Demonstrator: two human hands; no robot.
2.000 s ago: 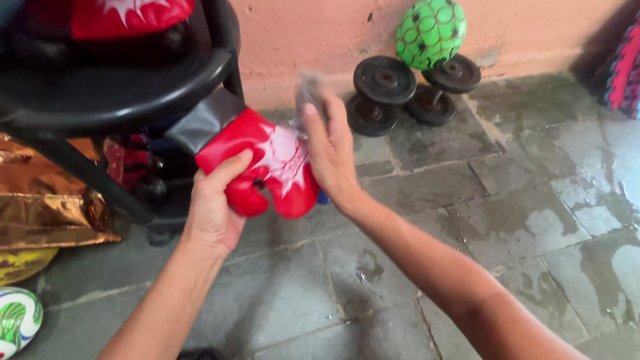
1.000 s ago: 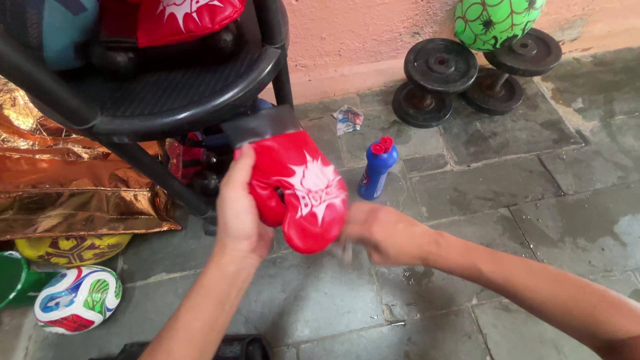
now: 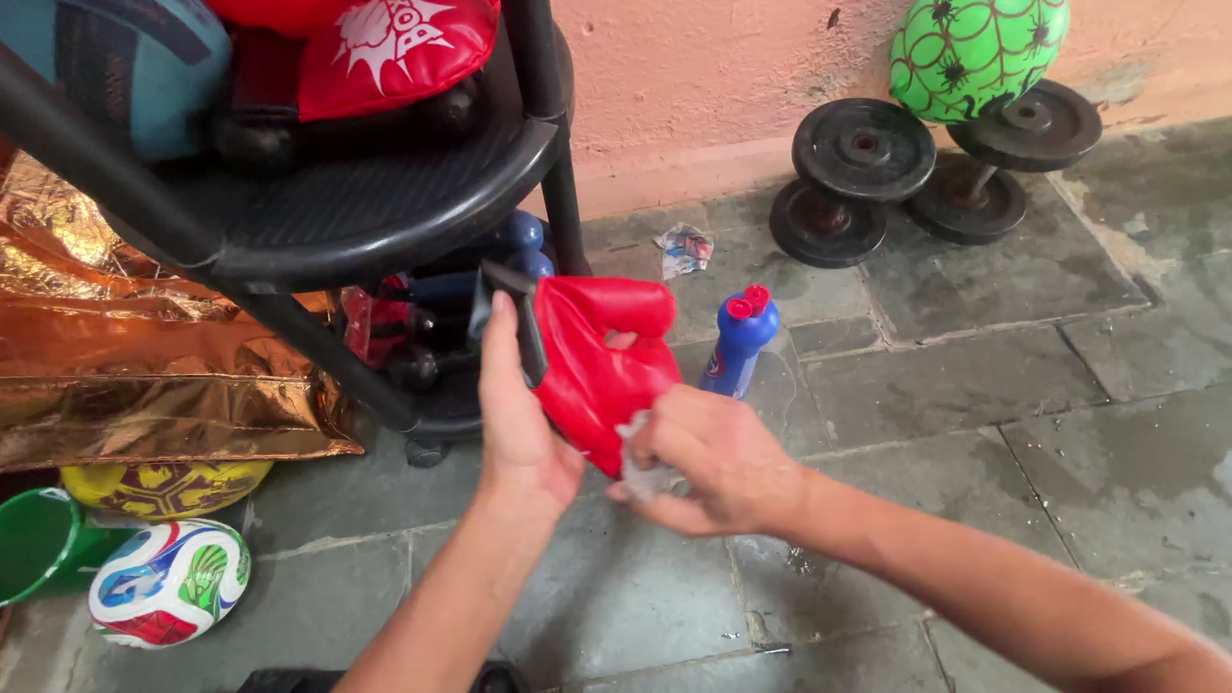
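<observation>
A red boxing glove (image 3: pixel 602 356) with a black cuff is held above the floor by my left hand (image 3: pixel 525 423), thumb along the cuff. Its thumb part points up and right, and the plain red side faces me. My right hand (image 3: pixel 707 462) grips a crumpled greyish cloth (image 3: pixel 640 457), pressed against the glove's lower right edge. Just beyond, a blue bottle (image 3: pixel 736 346) with a red top stands on the floor. Another red boxing glove (image 3: pixel 399 48), bearing white print, lies on the upper shelf of the black rack.
The black rack (image 3: pixel 385 241) stands at the left beside copper-coloured foil material (image 3: pixel 173 385). A multicoloured ball (image 3: pixel 168 582), a yellow ball (image 3: pixel 164 486) and a green bucket (image 3: pixel 43 544) are lower left. Dumbbells (image 3: pixel 863 149) and a green ball (image 3: pixel 977 53) are by the wall.
The glove has been turned over: its white-printed side faced me a second ago, and the plain side does now. My right hand with the cloth has come against its edge.
</observation>
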